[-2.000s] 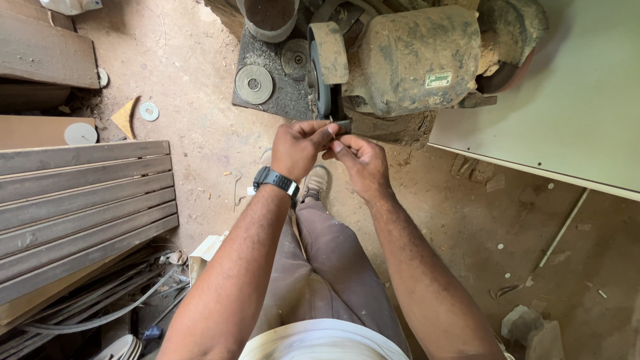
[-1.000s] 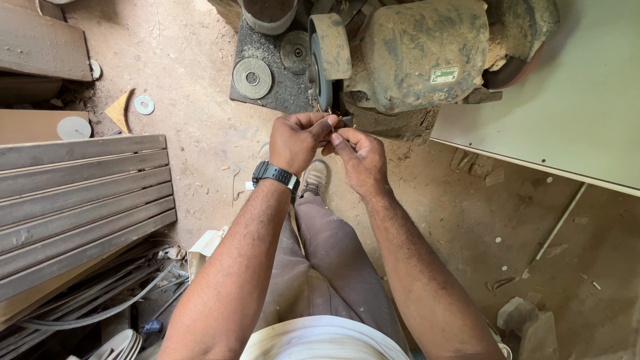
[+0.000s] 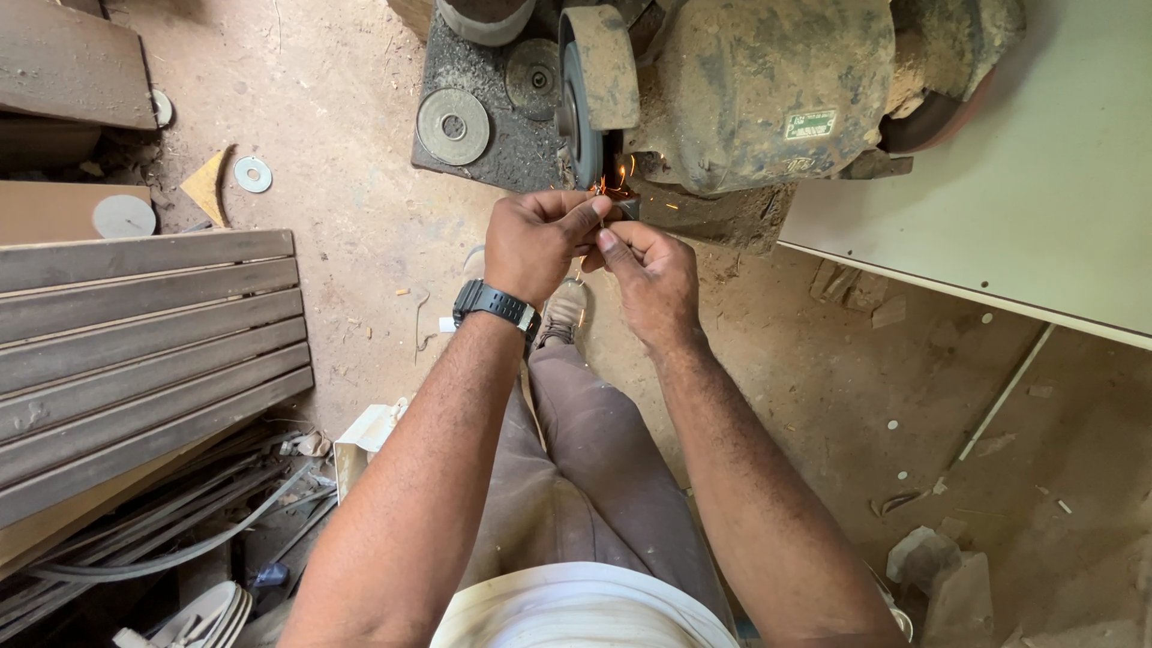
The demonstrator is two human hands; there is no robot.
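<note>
A dusty bench grinder stands at the top, its near grinding wheel partly under a curved guard. Orange sparks fly at the wheel's lower edge. Just below it my left hand, with a black watch on the wrist, pinches a small, thin metal piece between thumb and fingers. Close beside it, my right hand pinches the same piece from the lower right. Most of the piece is hidden by the fingers.
Two round discs, one a grey disc, lie on the dark base left of the wheel. A pale green board is at the right, a slatted wooden panel at the left. Metal strips lie lower left. A shoe shows below the hands.
Bright orange sparks now show at the wheel; two seconds ago none were plain. Both hands have kept their pinch near the wheel.
</note>
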